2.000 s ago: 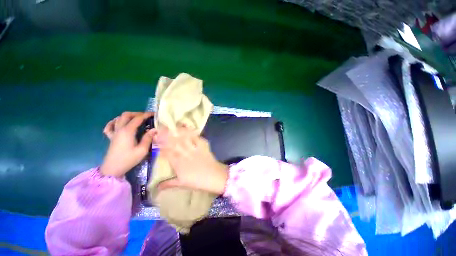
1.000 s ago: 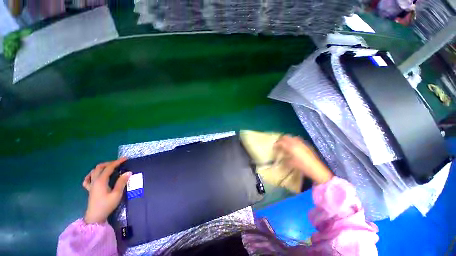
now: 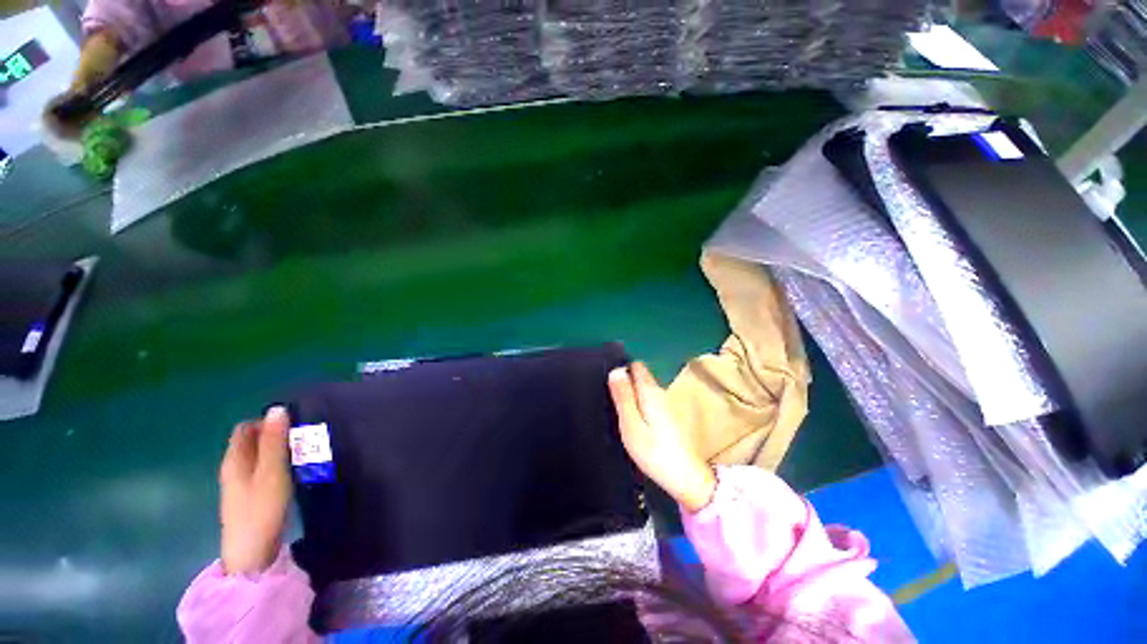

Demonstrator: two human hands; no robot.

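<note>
The black panel unit is in front of me, smooth face up, its far edge seeming raised off the bubble wrap sheet. A white and blue product label is near its left short edge. My left hand grips the left short side. My right hand grips the right short side, thumb near the far corner. The tan wiping cloth lies crumpled on the bench just beyond and right of my right hand. The panel's underside is hidden.
A stack of panels with bubble wrap leans at right. A bubble wrap pile is at the far side. A waiting panel lies at left. A co-worker's hand holds a black item near a green cloth. Blue floor shows at lower right.
My right hand has let go of the tan cloth and taken hold of the panel's right side. The panel has tilted. A panel at far left and a co-worker have come into view.
</note>
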